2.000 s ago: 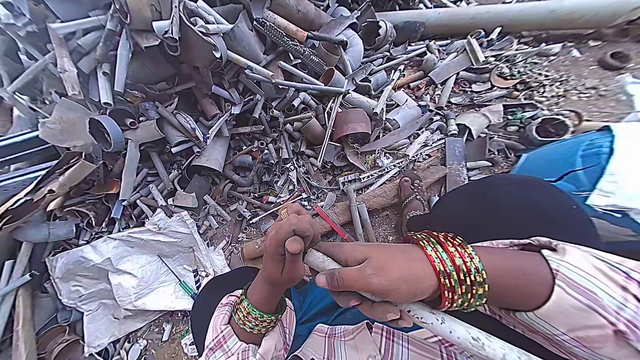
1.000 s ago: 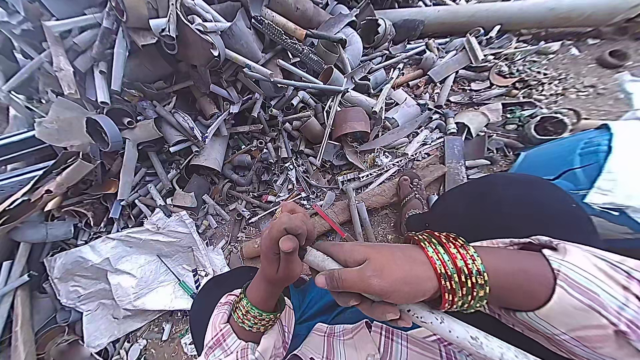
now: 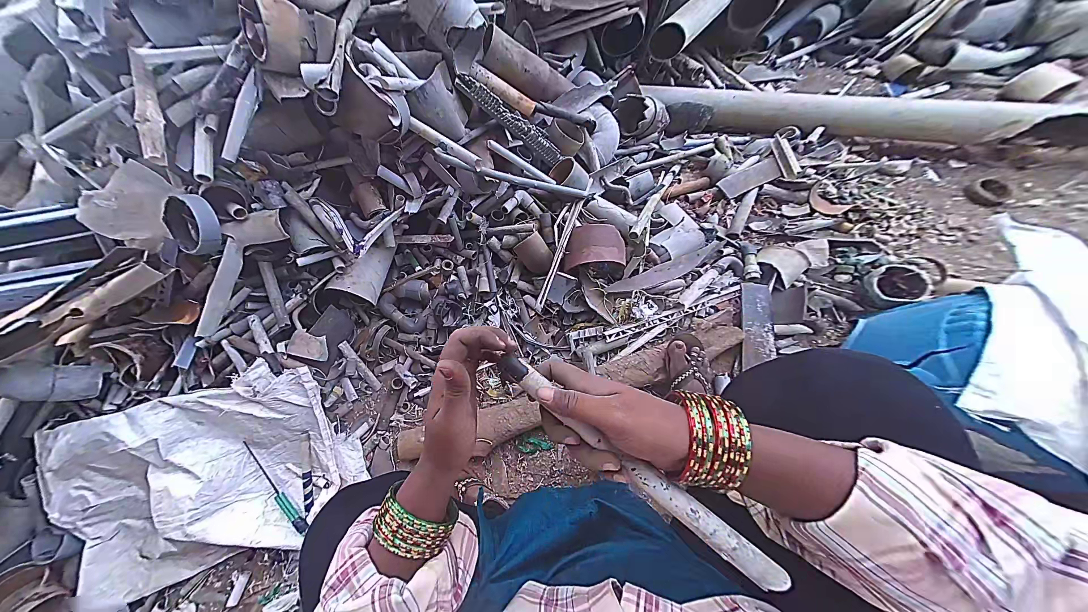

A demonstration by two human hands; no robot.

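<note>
My right hand (image 3: 608,416) is wrapped around a long pale, speckled pipe (image 3: 697,520), which slants from the upper left down to the lower right above my lap. The pipe's upper end carries a dark tip (image 3: 513,368). My left hand (image 3: 459,395) is raised beside that tip, its fingers bent over toward it with the palm partly open; whether the fingertips touch the tip is hard to tell. Bangles ring both wrists. A screwdriver with a green handle (image 3: 290,512) lies on a white plastic sheet (image 3: 153,476) at the left.
A heap of scrap pipes and fittings (image 3: 408,212) spreads ahead of me. Behind it at the right lies a long thick pipe (image 3: 850,115). A wooden log (image 3: 510,422) rests by my foot. At the right are a blue sack (image 3: 922,336) and a white sack (image 3: 1041,340).
The red thin object seen by my hands earlier no longer shows. My left hand's fingers have spread from their closer curl at the pipe's end, and the dark tip now shows.
</note>
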